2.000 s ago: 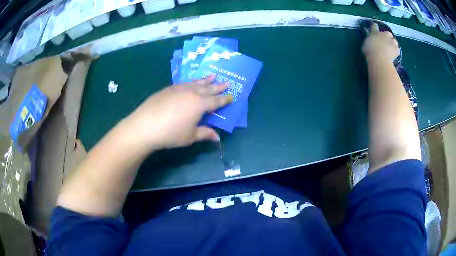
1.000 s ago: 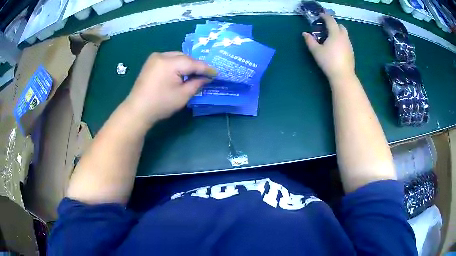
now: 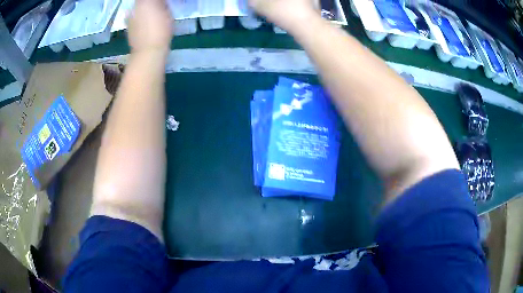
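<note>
Both my arms reach to the white trays (image 3: 83, 23) on the conveyor at the top. My left hand (image 3: 150, 26) is blurred over a tray at the top left; its fingers cannot be made out. My right hand (image 3: 287, 11) is at the top edge, partly cut off, over the tray row. Whether either hand holds something cannot be told. A loose stack of blue cards (image 3: 304, 140) lies on the dark green work surface (image 3: 212, 217) between my forearms. Bundles of bagged black parts (image 3: 476, 169) lie at the right.
An open brown carton (image 3: 74, 166) with a blue card (image 3: 51, 140) on its flap is at the left. A worn whitish strip (image 3: 229, 60) edges the conveyor. More trays holding blue cards (image 3: 395, 20) stand at the top right. A small white scrap (image 3: 172, 122) lies near my left forearm.
Both hands have moved forward from the card stack and the work surface to the trays. The black part by my right hand is no longer clearly visible. The view has shifted.
</note>
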